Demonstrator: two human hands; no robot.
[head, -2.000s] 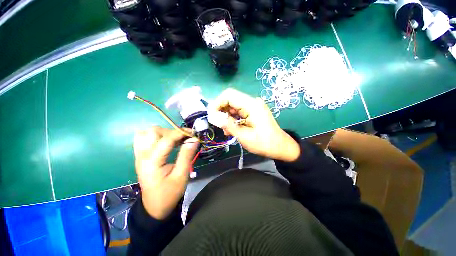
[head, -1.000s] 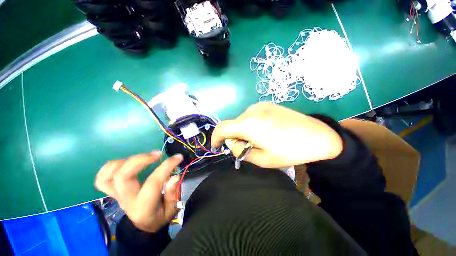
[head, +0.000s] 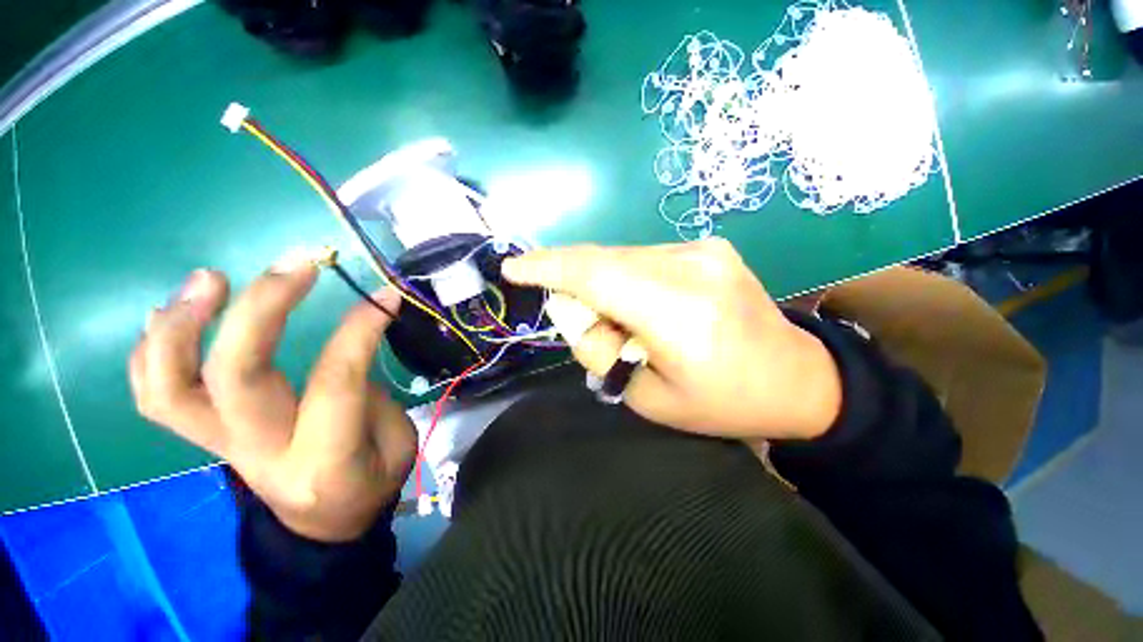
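Note:
The white housing (head: 433, 207) lies tilted in front of me, its black round open end towards me. Inside are a white plug block (head: 456, 281) and thin coloured leads. A yellow, red and black lead runs up left to a white plug (head: 234, 118). My left hand (head: 295, 414) is left of the opening, fingers spread; a thin black lead with a gold tip (head: 330, 258) spans from index fingertip to thumb, grip unclear. My right hand (head: 696, 332) has its index fingertip at the opening's right rim and holds a dark and silver piece (head: 621, 370) in its curled fingers.
A tangled pile of white thin loops (head: 859, 113) lies right on the green bench (head: 163, 188). Black modules (head: 537, 44) stand at the back. An open cardboard box (head: 953, 364) is below right, a blue bin (head: 119, 564) below left. A red lead hangs to a plug (head: 426, 504).
The view has shifted, so the bench things sit higher. My left hand has moved left and up, with the black lead now at its fingertips. My right index finger now extends to the opening's rim.

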